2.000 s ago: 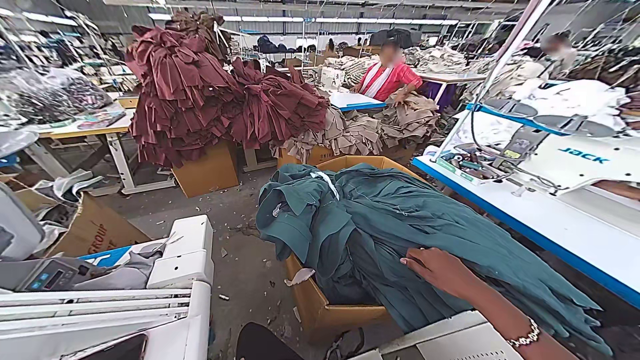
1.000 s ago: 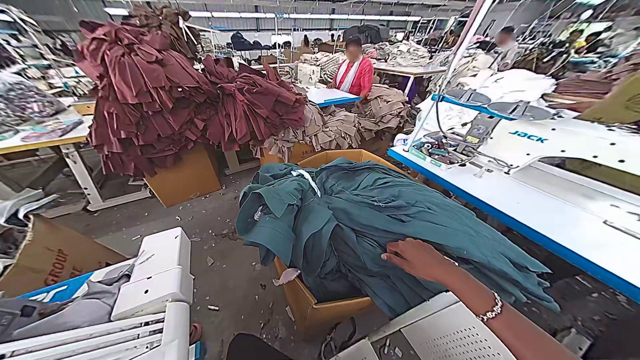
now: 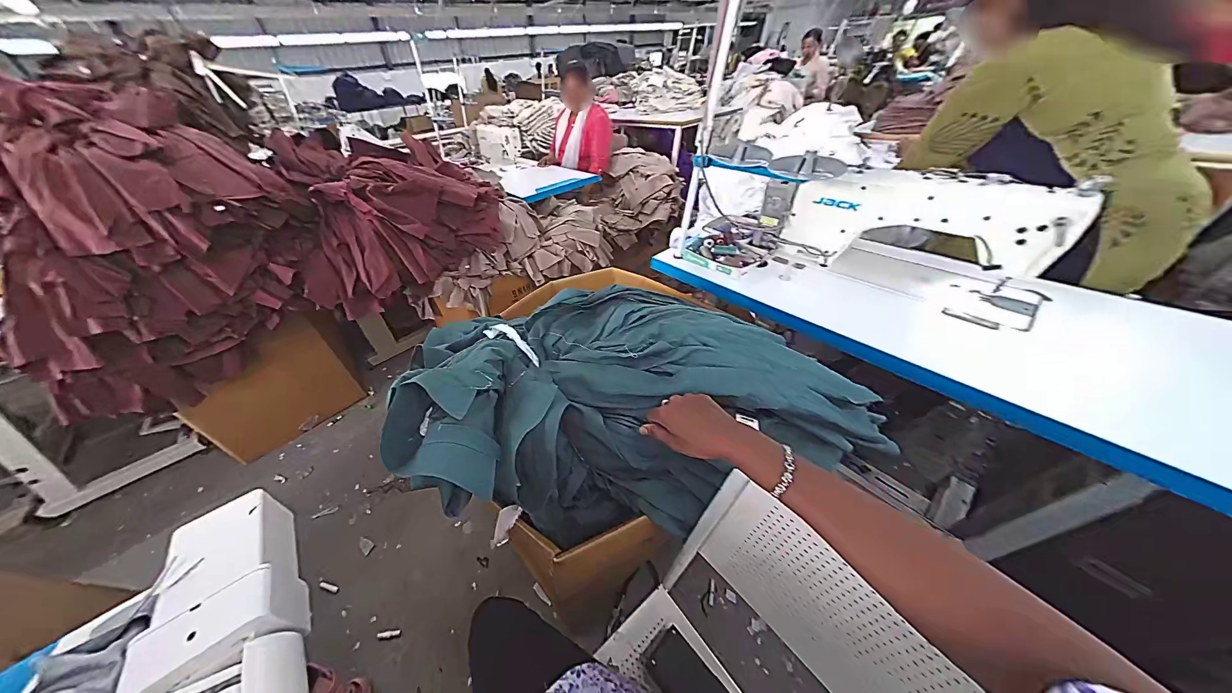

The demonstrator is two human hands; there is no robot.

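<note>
My right hand (image 3: 695, 426), with a bracelet at its wrist, rests on a heap of dark green fabric pieces (image 3: 635, 337). Its fingers are curled against the cloth; whether they pinch a piece cannot be told. The green heap overflows a cardboard box (image 3: 587, 568) on the floor, and a white strip (image 3: 512, 339) lies across its left part. Below my forearm is a perforated light metal panel (image 3: 818, 587). My left hand is outside the view.
A white sewing machine (image 3: 934, 217) stands on a blue-edged table (image 3: 1088, 371) at right, a person in green (image 3: 1107, 144) behind it. Maroon fabric (image 3: 144, 221) is heaped at left above a cardboard box (image 3: 279, 395). A person in red (image 3: 583, 135) is farther back. Scraps litter the floor (image 3: 385, 558).
A person in green has come into view behind the sewing machine at right. My right hand stays on the green fabric. The view has shifted.
</note>
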